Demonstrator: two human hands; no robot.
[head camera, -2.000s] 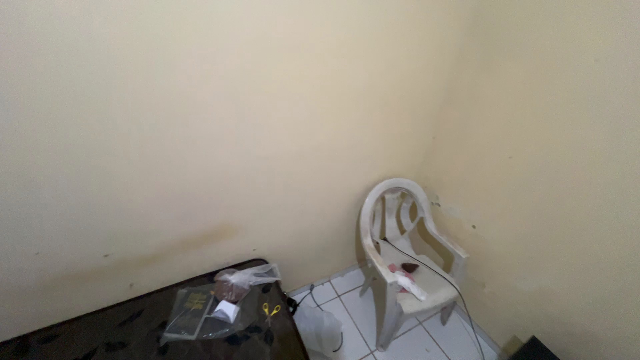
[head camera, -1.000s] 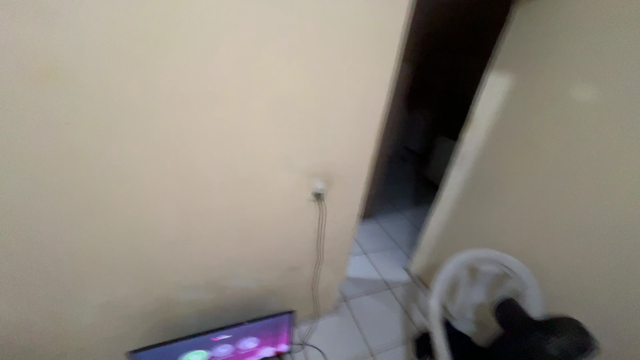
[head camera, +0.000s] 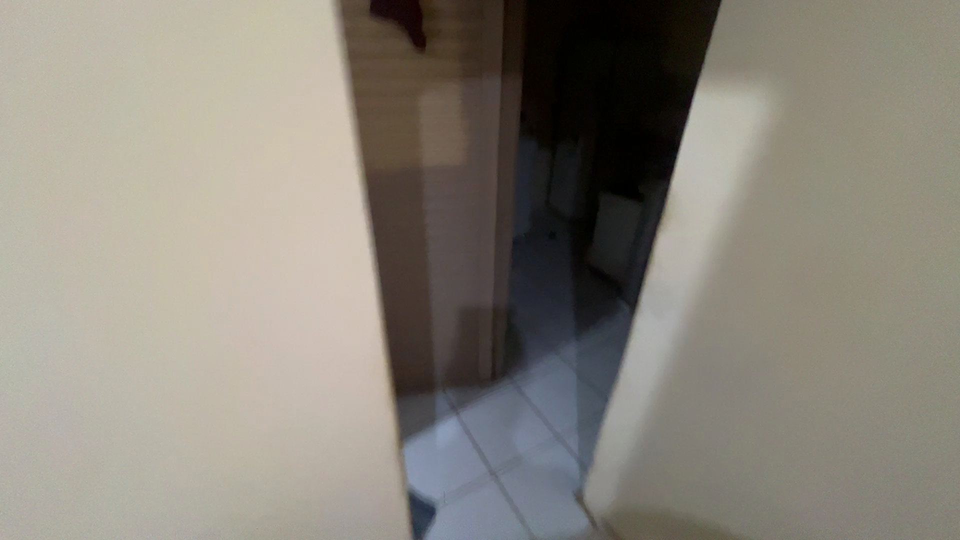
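Note:
Neither my left hand nor my right hand is in the head view. Ahead, between two cream walls, is a doorway opening with a white tiled floor running through it. A brownish door or panel stands just beyond the left wall edge. A dark red cloth-like thing hangs at its top. The picture is blurred, so finer detail does not show.
The left wall and the right wall flank the opening. In the dark room beyond stands a pale boxy object. A small dark bluish thing lies low at the left wall's edge.
The view has swung to the doorway. The lit screen, wall outlet with its cord and white plastic chair seen one second ago are out of view.

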